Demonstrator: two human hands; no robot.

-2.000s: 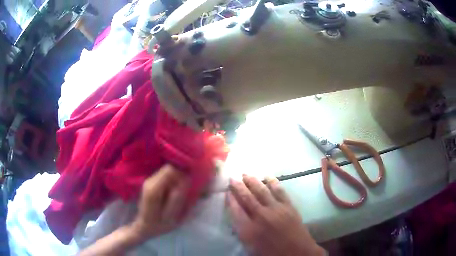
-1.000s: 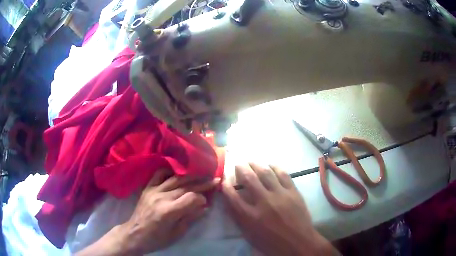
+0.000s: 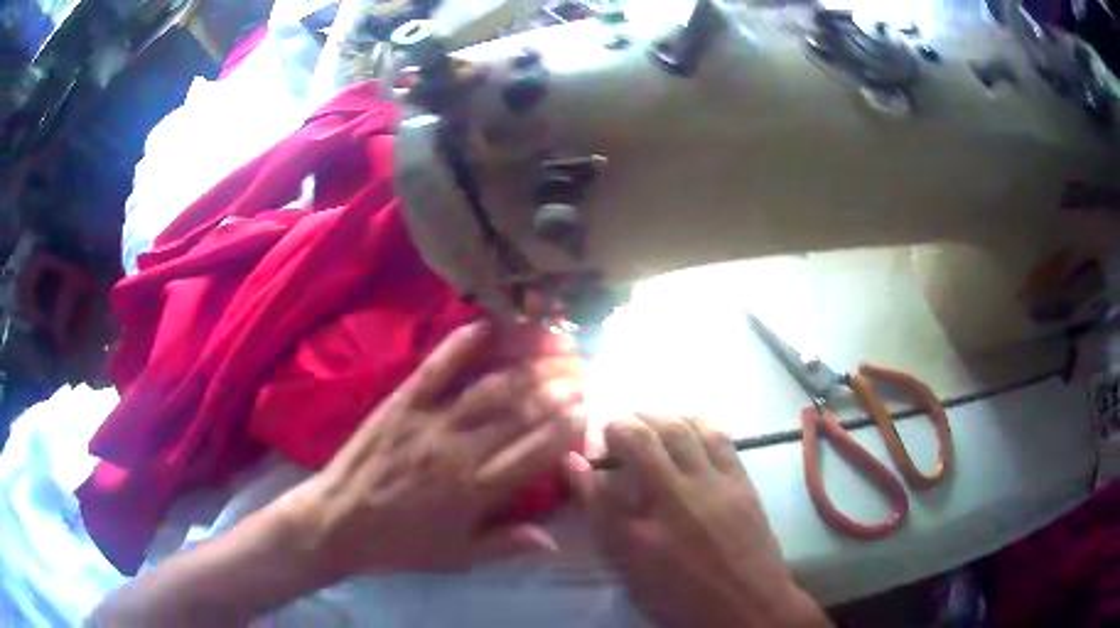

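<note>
The red fabric (image 3: 246, 294) lies bunched left of and under the head of the cream sewing machine (image 3: 762, 147). My left hand (image 3: 455, 442) lies on the red fabric in front of the needle area, its fingers spread and pressing the cloth. My right hand (image 3: 676, 491) is beside it on the right, fingers curled at the right edge of the red fabric; whether it grips the edge is unclear. Thin white fabric (image 3: 455, 595) lies under and in front of my left hand. The presser foot area (image 3: 547, 321) is blurred in bright light.
Scissors with orange-red handles (image 3: 854, 423) lie open on the machine bed (image 3: 786, 491), right of my right hand. A white fabric heap (image 3: 55, 491) is at the far left, and more white fabric (image 3: 203, 153) is behind the red.
My left hand has moved forward and spread flat over the red fabric, nearer the needle area. My right hand stays beside the cloth edge, fingers more curled. The camera view has shifted slightly.
</note>
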